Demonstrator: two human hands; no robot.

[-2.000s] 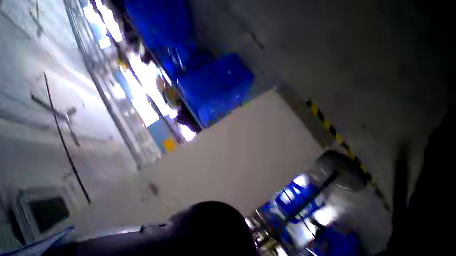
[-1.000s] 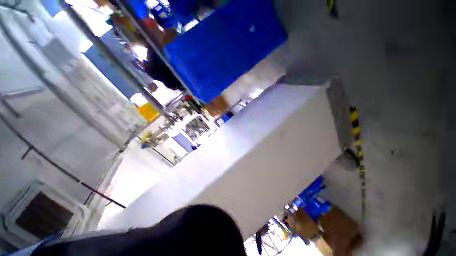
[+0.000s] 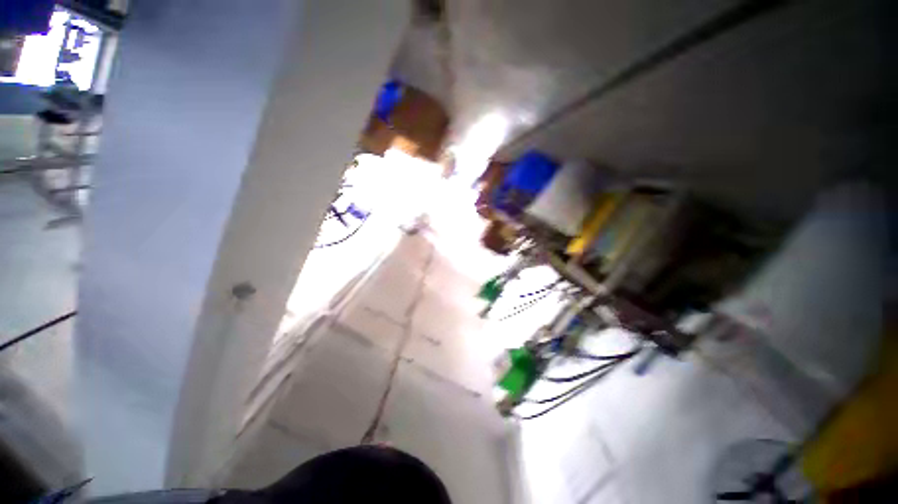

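Neither of my hands is in view. A large flat white panel or partition (image 3: pixel 187 226) stands nearest on the left and runs from the top edge to the bottom. A dark rounded object (image 3: pixel 359 477) fills the bottom middle edge; I cannot tell what it is. Right of the middle, a bench machine (image 3: pixel 601 295) shows metal parts, black cables and two green parts (image 3: pixel 517 374). The picture is tilted and blurred.
A blue bin (image 3: pixel 530 177) and a white rounded thing (image 3: pixel 571 197) sit beside the machine. A brown carton (image 3: pixel 418 123) is further off. A fan (image 3: pixel 753 477) and a yellow cloth or bag (image 3: pixel 857 443) are at the lower right. Grey floor (image 3: pixel 640 79) shows above.
The view has swung round. The white panel has shifted to the left, the large blue tote and striped tape have left the picture, and the machine with green parts has come in.
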